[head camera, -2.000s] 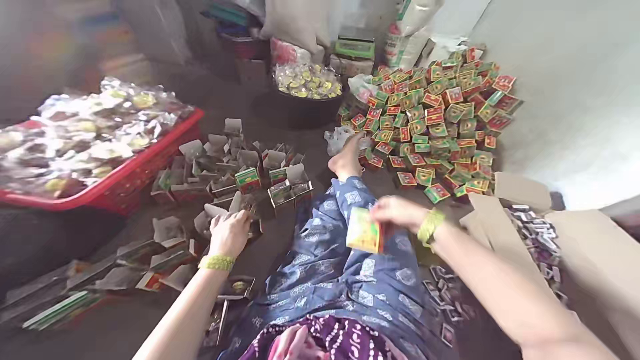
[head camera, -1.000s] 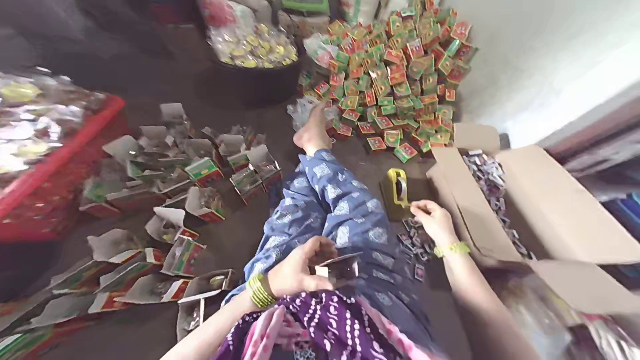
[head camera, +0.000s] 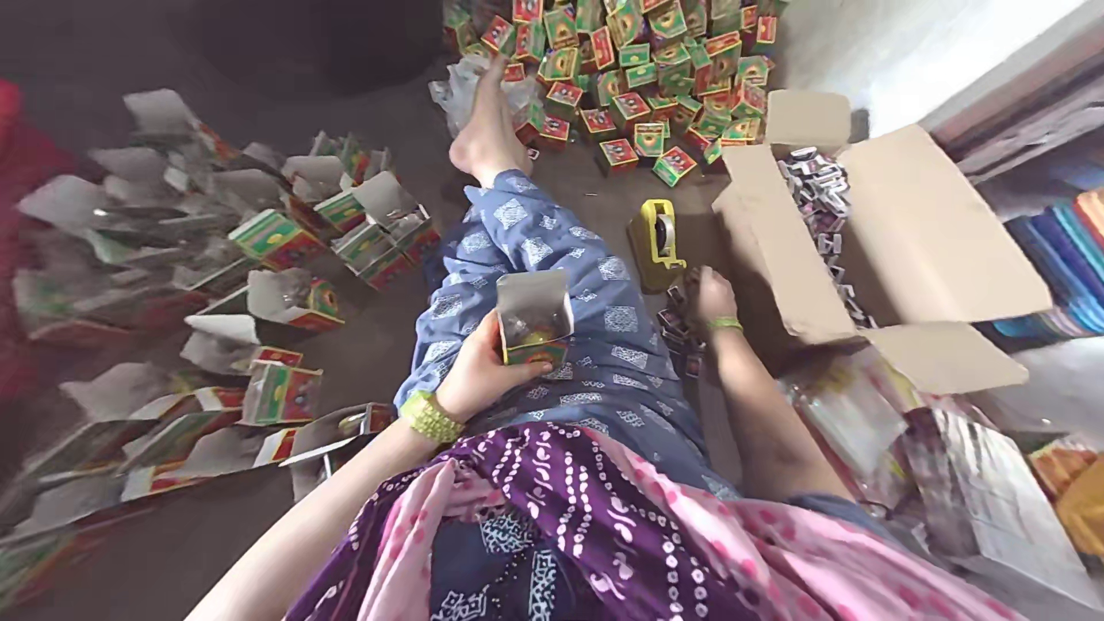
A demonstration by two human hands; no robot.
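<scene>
My left hand [head camera: 490,366] holds a small printed cardboard box [head camera: 536,323] over my lap; its grey flap is raised and something clear-wrapped and yellowish shows inside. On the floor beside my right knee, my right hand [head camera: 712,297] is down at a small pile of dark little packets [head camera: 677,323]; whether its fingers hold one cannot be seen. Just beyond that hand stands a yellow tape dispenser [head camera: 660,241]. To the left, many similar small boxes [head camera: 276,237] stand with flaps up, some with wrapped contents.
A large heap of closed red and green boxes [head camera: 634,108] lies past my foot. At the right is a big carton [head camera: 940,224] with dark packets in it. Plastic packaging [head camera: 854,414] lies below the carton, and folded cloths [head camera: 1061,259] are stacked at the far right.
The closed-looking box seen in my right hand two seconds ago is gone from it. My left hand, earlier among the left boxes, now has an opened box over my lap. The view has tilted down.
</scene>
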